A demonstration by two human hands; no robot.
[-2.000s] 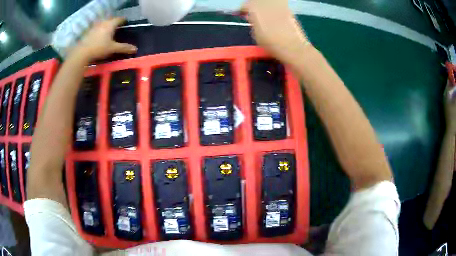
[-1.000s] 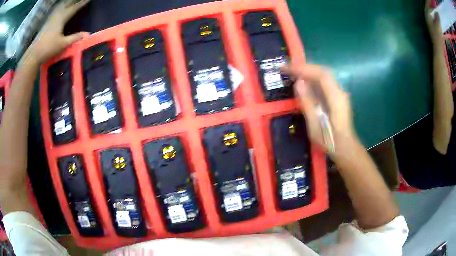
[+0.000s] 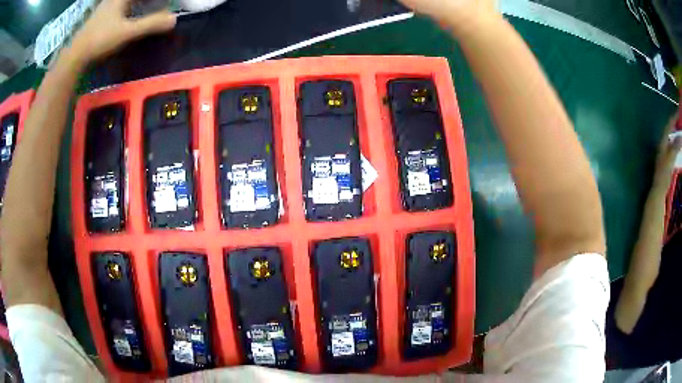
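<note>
A red foam tray (image 3: 292, 233) lies in front of me with two rows of black open-backed phones (image 3: 247, 157), each in its pocket, with a gold round patch and a white label. A wide black strip (image 3: 224, 34) with a white edge lies beyond the tray. My left hand (image 3: 120, 34) is over the strip's left part, thumb and fingers apart, cut off by the top edge, with nothing visible in it. My right hand (image 3: 460, 9) is at the top edge beyond the tray's right part; its fingers are cut off, so its hold is hidden.
The green mat (image 3: 516, 299) shows right of the tray. Part of another red tray (image 3: 22, 105) is at the far left. Another person's forearm (image 3: 647, 247) is at the right edge. A whitish object (image 3: 198, 4) is cut off at the top. A white corner (image 3: 369, 173) sticks out beside one phone.
My right hand has moved from the tray's right side, where it held something slim and light, up to the far side. The tray now appears straighter and lower in view.
</note>
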